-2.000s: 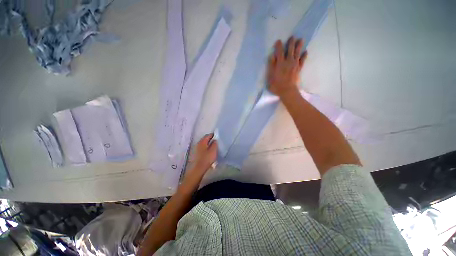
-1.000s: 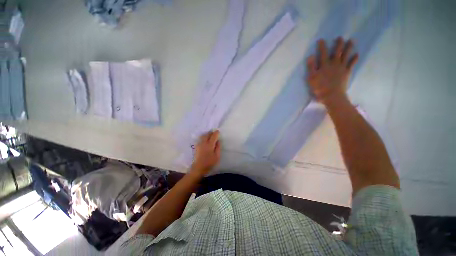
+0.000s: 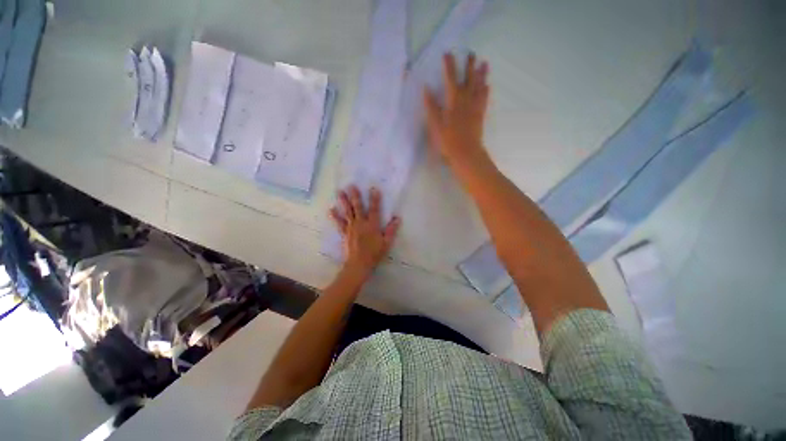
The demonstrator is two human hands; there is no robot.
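Observation:
Two long strips topped with pale lilac marker paper (image 3: 379, 112) lie side by side in front of me, parting toward the far side. My left hand (image 3: 364, 231) rests flat on their near end with fingers spread, holding nothing. My right hand (image 3: 458, 112) lies spread over the right-hand strip farther up, also holding nothing. Two long blue strips (image 3: 616, 151) without lilac paper lie slanted to the right, partly hidden by my right forearm.
Rectangular pieces with marker paper (image 3: 250, 116) and small curved pieces (image 3: 151, 93) lie to the left. Blue pieces (image 3: 21, 56) are at the far left. A short pale strip (image 3: 652, 288) lies at right. Bundled cloth (image 3: 142, 293) sits below the table's edge.
My right hand has moved left from the blue strips onto the lilac-topped strips. My left hand has spread flat on their near end. The view has turned, and the scrap heap is out of frame.

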